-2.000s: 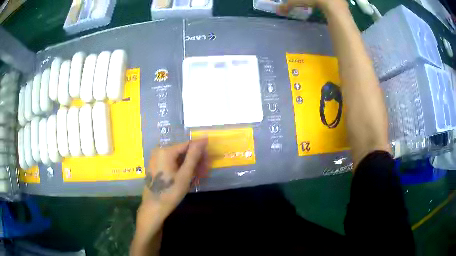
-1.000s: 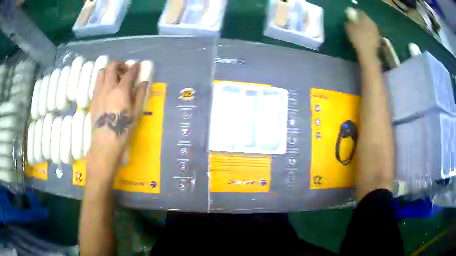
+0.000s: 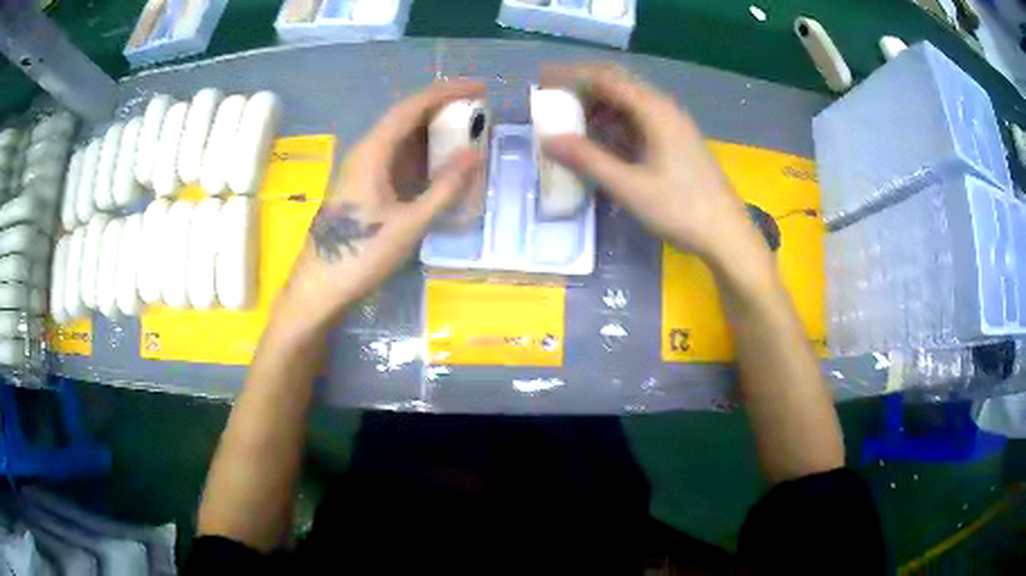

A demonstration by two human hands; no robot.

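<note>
The blister tray (image 3: 512, 214) lies in the centre of the work surface, its middle hollow bare. My left hand (image 3: 388, 186) holds a white oblong unit with a black dot (image 3: 455, 141) over the tray's left hollow. My right hand (image 3: 641, 158) holds a second white oblong unit (image 3: 559, 169) over the right hollow. Both units are slightly blurred, and whether they touch the tray floor cannot be told. White oblong units (image 3: 234, 253) lie in two rows at the left.
Filled trays (image 3: 343, 20) stand on the green conveyor belt (image 3: 698, 34) along the far side. A loose unit (image 3: 822, 52) lies on the belt. Tray stacks (image 3: 900, 203) stand at the right. A metal post (image 3: 51, 56) and a bulk transit tray (image 3: 25, 242) are at the left.
My left hand has moved from the unit rows to the tray, holding a unit. My right hand has come back from the belt with another unit. The view has shifted.
</note>
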